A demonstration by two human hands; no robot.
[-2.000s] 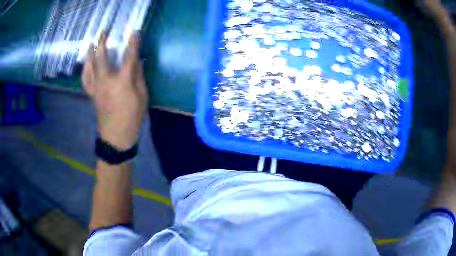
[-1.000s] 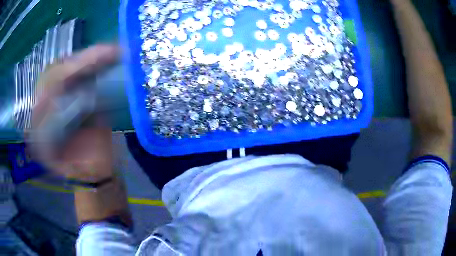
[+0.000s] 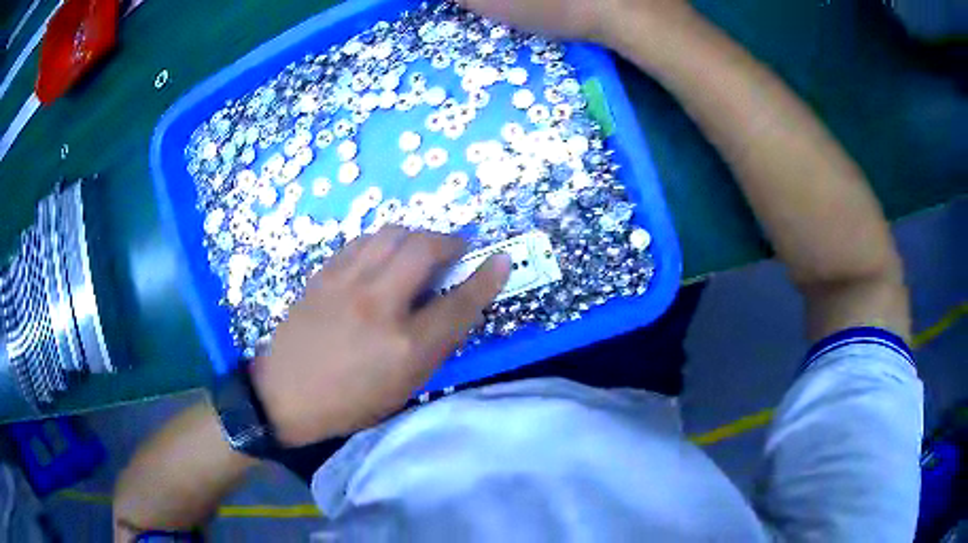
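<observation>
A blue tray [image 3: 660,228] holds many loose, shiny round metal fittings [image 3: 435,159]. My left hand [image 3: 366,318] is over the tray's near side, wearing a dark wristband. It holds a short, bright metal strip with small dark holes [image 3: 531,265] between thumb and fingers, low over the fittings; part of the strip is hidden under the hand. My right hand [image 3: 552,13] is at the tray's far edge, cut off by the top of the picture. Its fingers are mostly out of view, so what it holds cannot be told.
Curved silver rails [image 3: 64,297] stand side by side on the green bench at the left. A red object [image 3: 76,48] and pale curved strips lie at the top left. A blue container [image 3: 53,456] is below the bench at the lower left.
My left hand has moved right from the stacked rails to over the tray, now with a metal strip. The view has shifted; the tray sits tilted and further left. The red object has come into view.
</observation>
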